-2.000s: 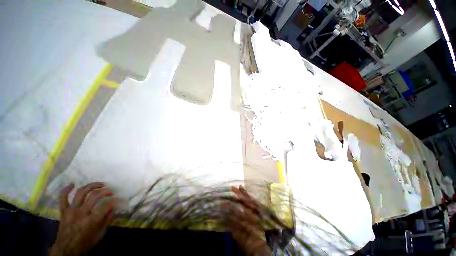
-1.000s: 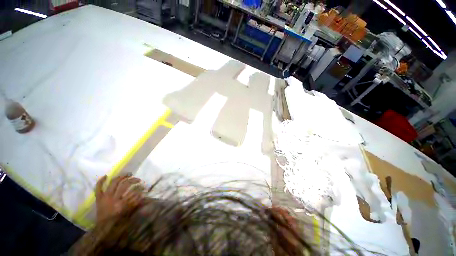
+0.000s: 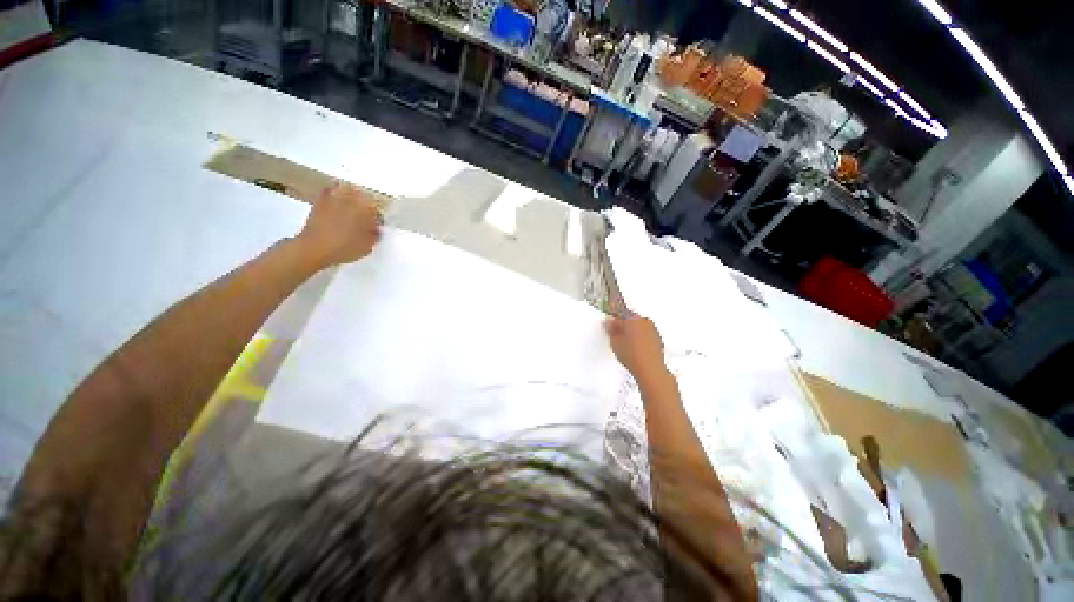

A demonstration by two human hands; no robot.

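Observation:
A white cut fabric panel is stretched between my two bare hands over the template board. My left hand grips its far left corner. My right hand grips its far right corner. The panel's near left corner hangs over the grey-beige board, and hair hides much of its near edge. Yellow tape shows to the left of the panel, partly behind my left forearm.
A tangled white strip pile and white stacked panels lie right of my right hand. Brown card lies farther right. A tan strip is at the far left. A red bin stands beyond the table.
Both hands have moved from the near edge to the far part of the template and now hold the white panel by two corners. The view has shifted, and the bottle at the left is out of view.

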